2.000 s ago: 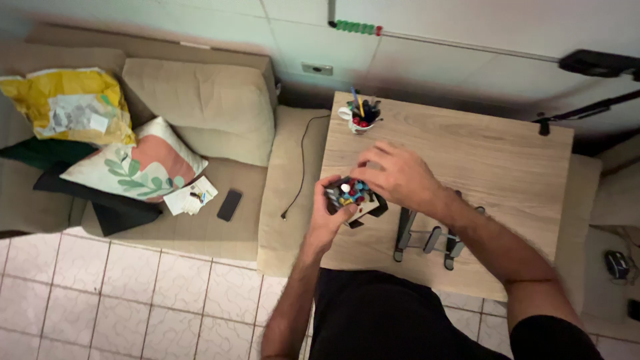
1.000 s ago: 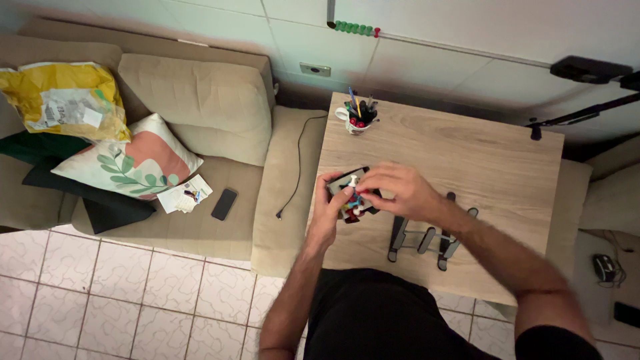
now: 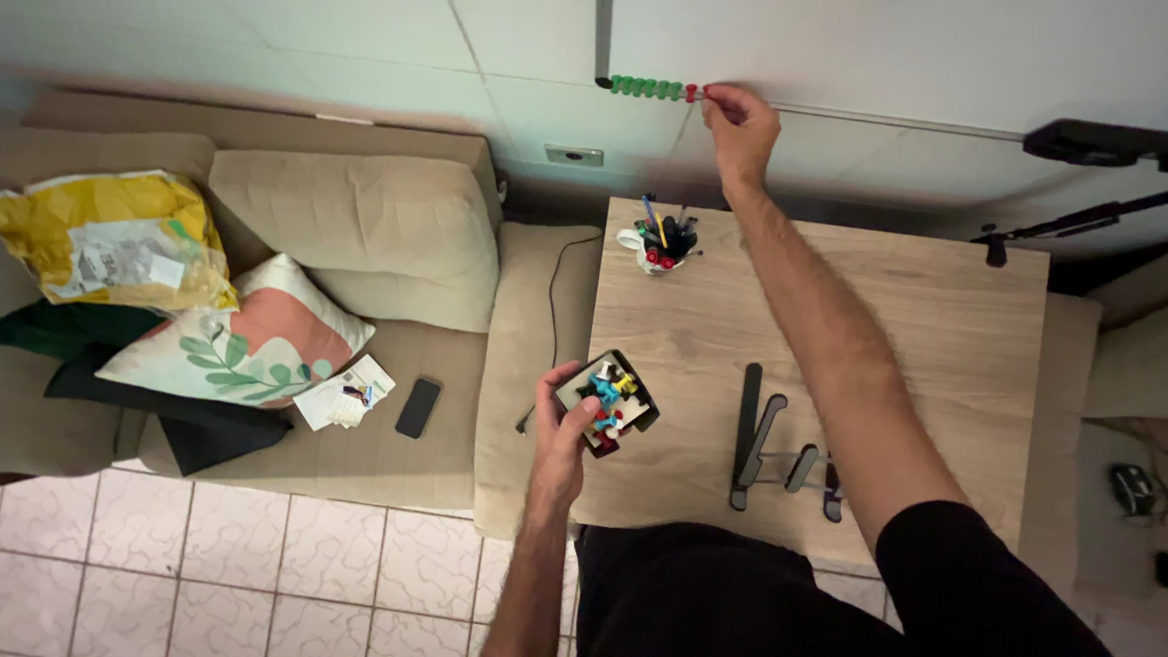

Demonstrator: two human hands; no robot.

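My left hand [image 3: 563,429] holds a small dark open box [image 3: 644,415] with several push pins [image 3: 610,391] in it, blue, yellow, white and red, its thumb over the near side. My right hand [image 3: 741,123] reaches up to the lower edge of a whiteboard [image 3: 867,55], its thumb and forefinger pinching a red push pin [image 3: 707,91]. Just left of it, another red pin [image 3: 691,93] and a row of green push pins [image 3: 646,88] sit along that edge, near the board's corner.
On the wooden table [image 3: 958,365] stand a white mug of pens [image 3: 659,251] and a folding grey stand [image 3: 762,443]. A black clamp arm [image 3: 996,246] grips the far right edge. On the sofa [image 3: 429,347] lie a phone [image 3: 419,407], papers [image 3: 345,392] and a cushion [image 3: 265,342].
My right hand has moved from the box up to the whiteboard's edge, now with a red pin in its fingers. The left hand still holds the box over the table's left side.
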